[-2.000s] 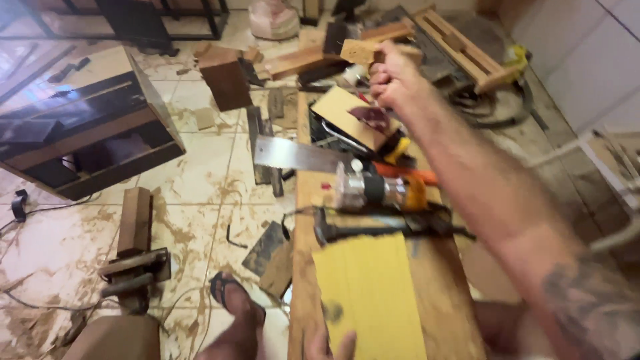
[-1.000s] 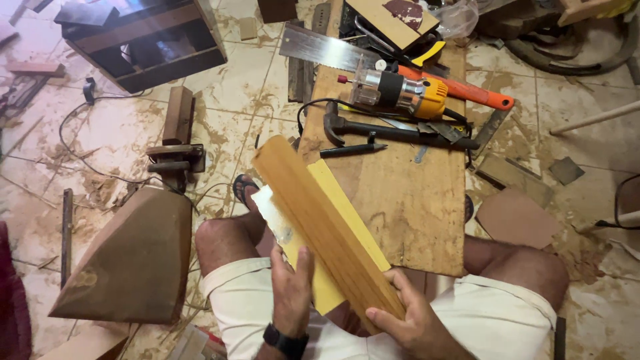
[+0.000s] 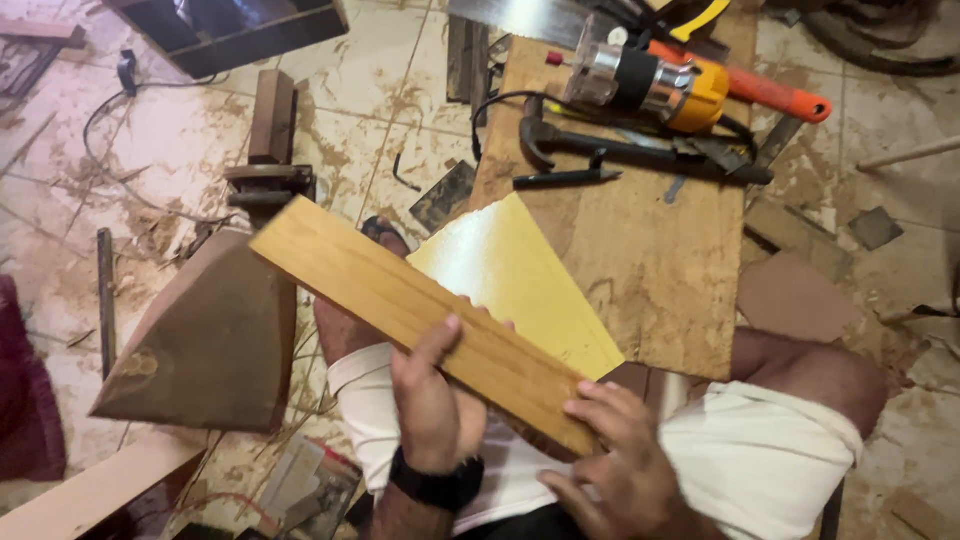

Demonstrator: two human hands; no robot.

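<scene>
A short wooden board (image 3: pixel 420 307) slants across the middle, above my lap. My left hand (image 3: pixel 439 397), with a dark watch at the wrist, grips the board around its middle, thumb on top. My right hand (image 3: pixel 619 457) touches its lower right end, fingertips on the upper face; whether it bears any weight I cannot tell. A yellow sheet (image 3: pixel 517 285) with one ragged edge lies partly behind the board, over the near left part of the wooden bench top (image 3: pixel 667 277). Whether my left fingers also touch the sheet is hidden.
On the bench top lie a claw hammer (image 3: pixel 622 150), a dark pencil-like tool (image 3: pixel 566 178), a yellow-and-clear power trimmer (image 3: pixel 649 82) and an orange-handled tool (image 3: pixel 780 91). A handsaw blade (image 3: pixel 525 19) juts past the far left edge. Wood offcuts and a cable lie on the dusty tiled floor.
Two seconds ago my right arm was stretched out to the far end of the bench, a wood piece in that hand. Since one second ago, the board has tilted flatter in my hands.
</scene>
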